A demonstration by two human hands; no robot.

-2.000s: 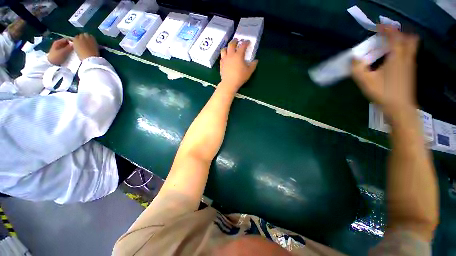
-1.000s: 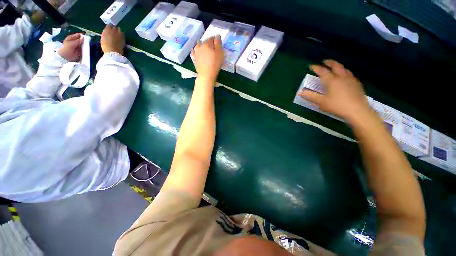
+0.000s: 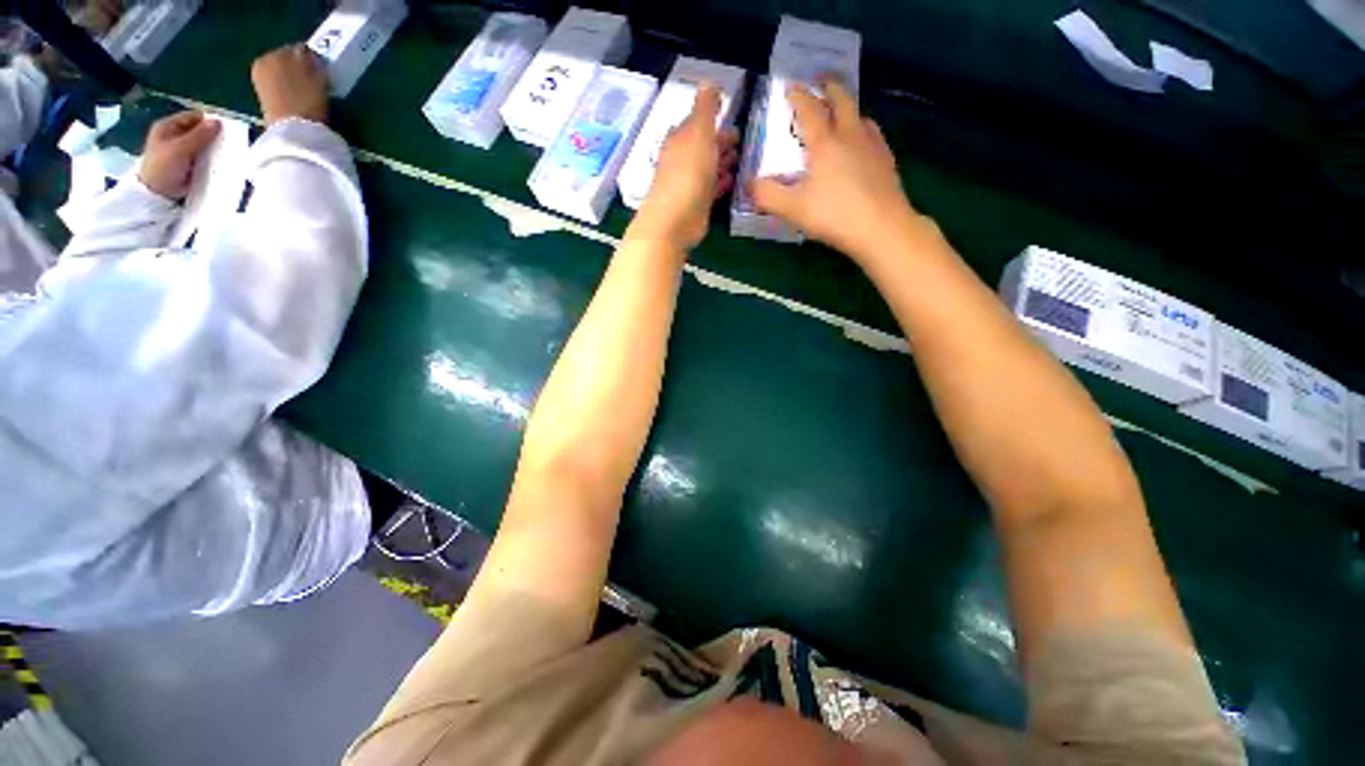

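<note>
White cartons lie on the dark green conveyor belt (image 3: 943,225). My left hand (image 3: 693,168) is on a white carton (image 3: 660,132), with its fingers at the right side. My right hand (image 3: 843,168) is on the carton (image 3: 768,213) just right of it, thumb at the near part and fingers over the top. A white carton (image 3: 816,53) shows behind the right fingers. An open base with a pale blue and pink top (image 3: 596,142) lies left of my left hand, beside a closed white carton (image 3: 569,75) with a round logo.
Another blue-topped base (image 3: 487,78) and a white carton (image 3: 356,42) lie farther left. Cartons with dark square labels (image 3: 1111,322) stand in a row at right. White paper scraps (image 3: 1109,54) lie on the far ledge. A person in a white coat (image 3: 180,389) works at left.
My right hand has moved left from the labelled cartons to the cartons near my left hand. My left hand has shifted slightly right. The cartons sit differently in view.
</note>
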